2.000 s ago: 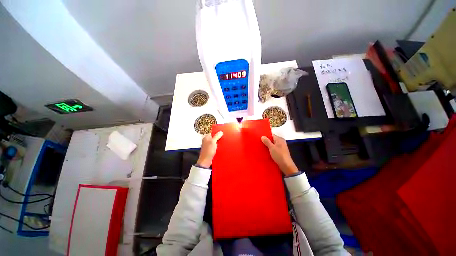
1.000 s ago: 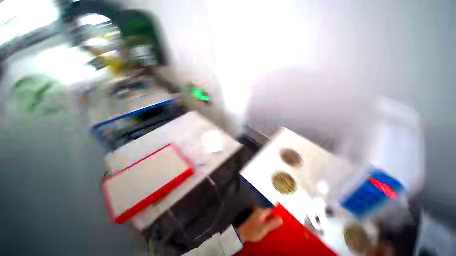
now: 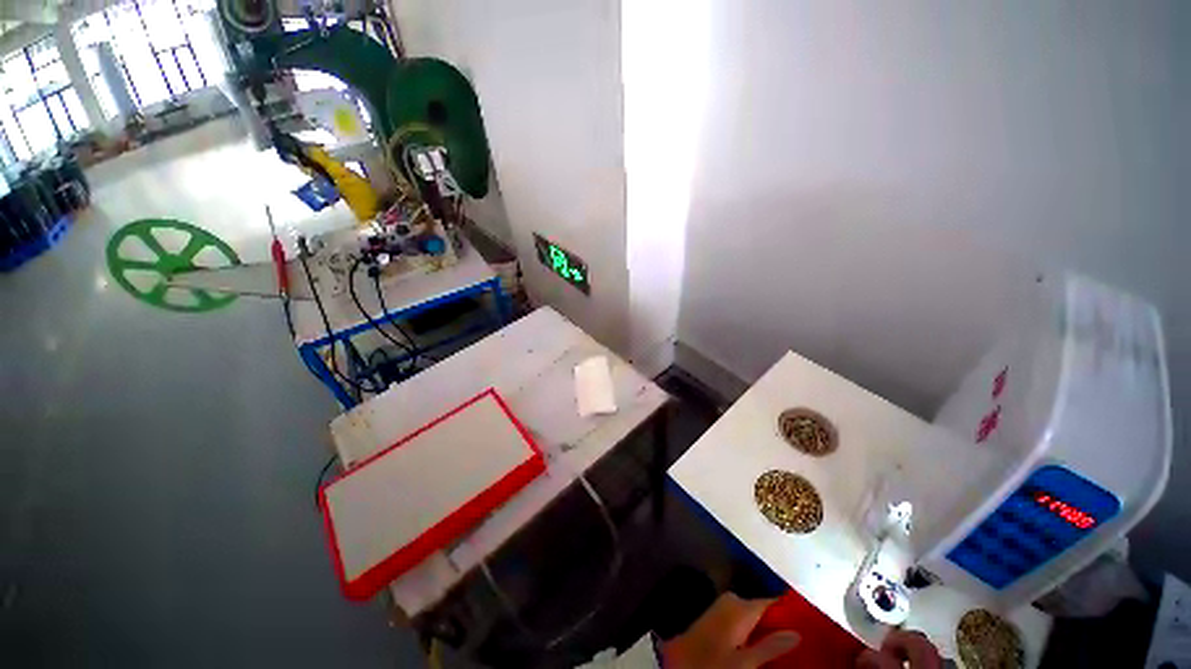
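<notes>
The red piece (image 3: 812, 627) lies at the bottom edge, mostly cut off, just in front of the metal setting dies (image 3: 883, 599). My left hand (image 3: 734, 638) is on its left side, fingers over it; the hand is cut off by the frame edge. My right hand (image 3: 910, 650) shows only as fingers at the red piece's right side, near the dies. The white machine (image 3: 1104, 392) with its blue keypad (image 3: 1032, 527) and lit red counter stands at the right.
Parts cups with brass bits sit left of the dies (image 3: 789, 502) and right of them (image 3: 990, 640). The side table (image 3: 562, 342) holds a pale-faced piece with red border (image 3: 438, 490) and a small white pad (image 3: 594, 386). Beyond are a cluttered blue-framed table (image 3: 392, 307) and green machinery (image 3: 438, 111).
The view has swung left, bringing the side table and workshop floor into sight. The machine now stands at the right. The red piece and both hands have shifted to the bottom edge; the dies are now uncovered.
</notes>
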